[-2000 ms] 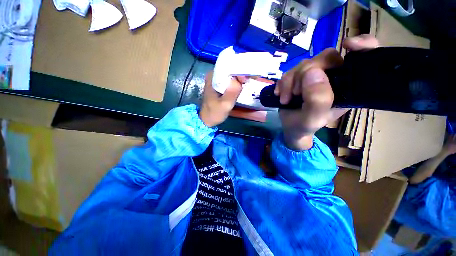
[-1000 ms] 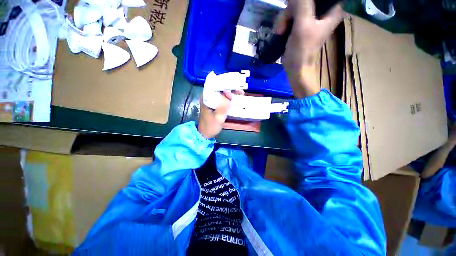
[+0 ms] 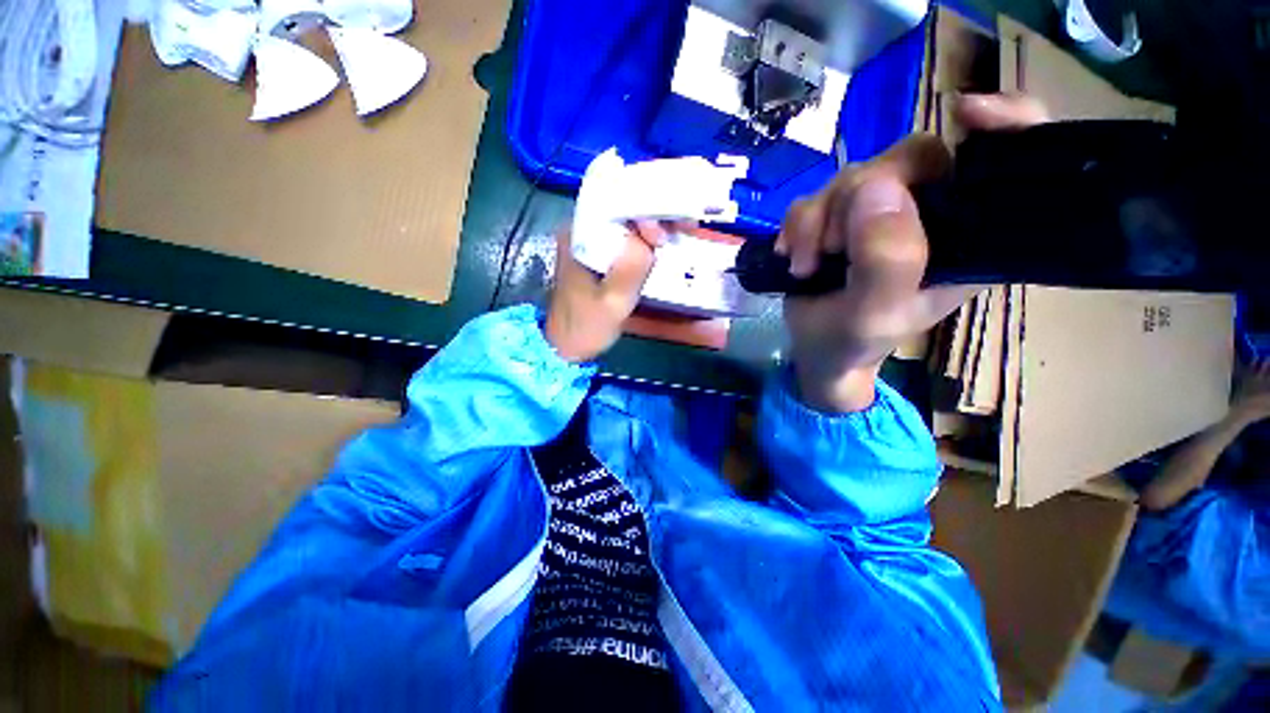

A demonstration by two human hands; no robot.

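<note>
My left hand (image 3: 596,295) holds a white plastic housing (image 3: 641,195) at the bench edge. Beneath it is a white fixture block (image 3: 696,283) on a reddish-brown base plate (image 3: 677,329). My right hand (image 3: 871,258) grips a thick black electric screwdriver (image 3: 1072,209), held sideways. Its tip points left, beside the right end of the fixture block. The tip's exact contact with the parts cannot be told. The left fingertips are partly hidden behind the housing.
A screw feeder (image 3: 763,91) sits in a blue tray (image 3: 592,84) behind the hands. White pointed pieces (image 3: 295,77) lie on cardboard (image 3: 300,195) at the left. Stacked cardboard (image 3: 1100,376) stands at the right. Another person's arm (image 3: 1201,453) shows at the right edge.
Since one second ago, my right hand has come back from the screw feeder toward the bench edge with the screwdriver, now beside the fixture. My left hand still holds the housing. The view has shifted.
</note>
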